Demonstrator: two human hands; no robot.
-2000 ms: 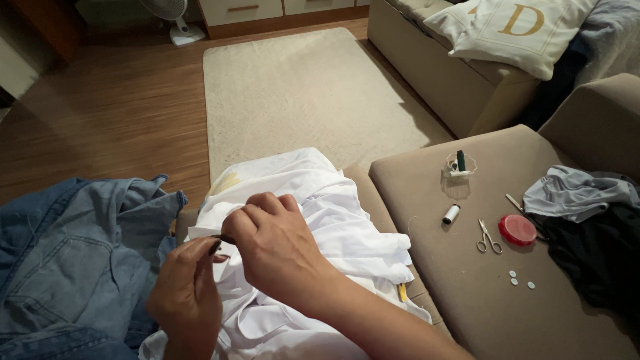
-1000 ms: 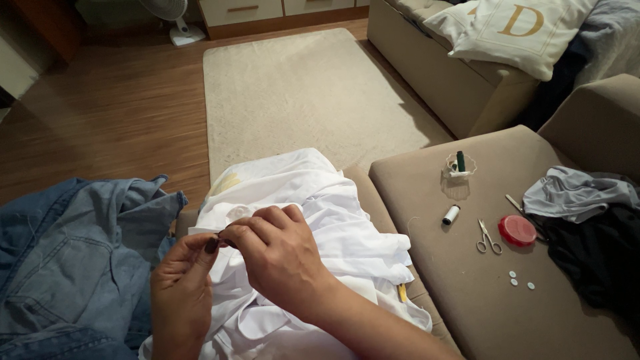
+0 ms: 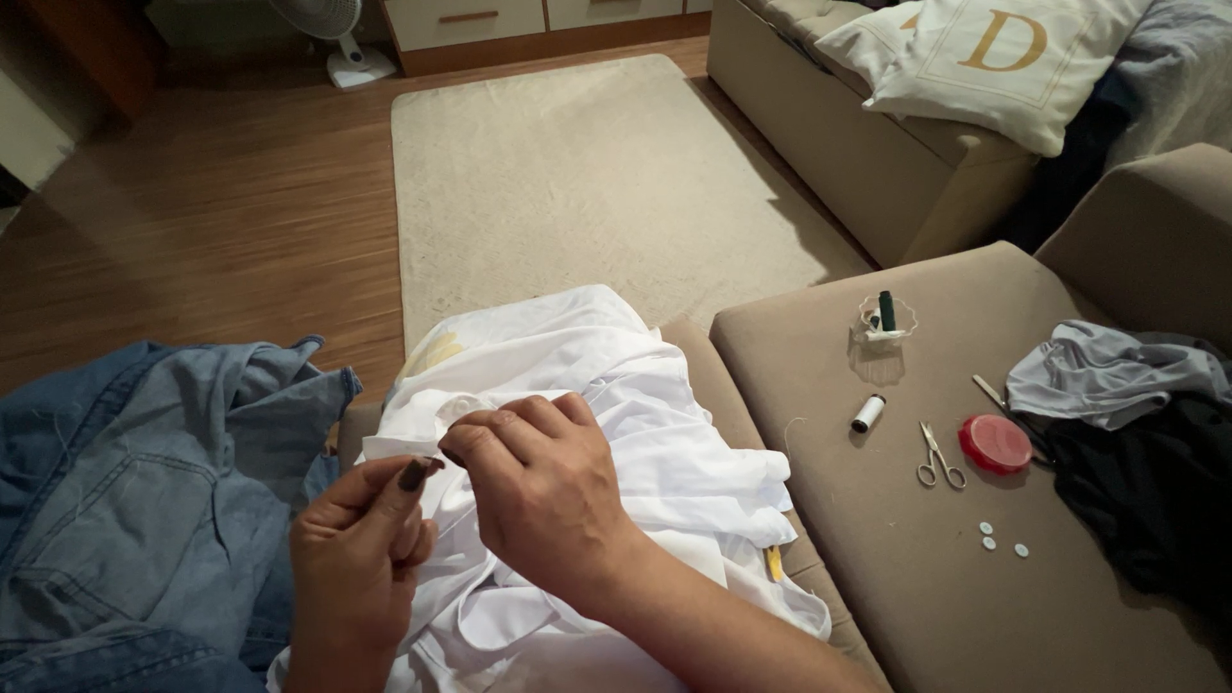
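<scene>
White cloth point(image 3: 616, 404) lies in folds below both hands. My left hand point(image 3: 361, 549) has thumb and index finger pinched together over the cloth's left part; whatever is between the tips is too small to make out. My right hand point(image 3: 544, 481) is just beside it, fingers bent and fingertips near the left thumb, its grip hidden by the hand's back. On the sofa to the right are a spool of white thread point(image 3: 868, 413), small scissors point(image 3: 938, 457), a round red container point(image 3: 995, 445) and white buttons point(image 3: 988, 543). A clear dish point(image 3: 897, 332) holds a dark green spool.
Blue denim garments point(image 3: 125, 500) are heaped at the left. Grey cloth point(image 3: 1097, 375) and black cloth point(image 3: 1145, 481) lie on the sofa seat point(image 3: 818, 356) at the right. Beyond are a beige rug point(image 3: 577, 173), a white fan point(image 3: 351, 58) and an upholstered bench point(image 3: 828, 125) with cushions.
Both hands have shifted slightly, staying close together above the white cloth. The things on the sofa have not moved.
</scene>
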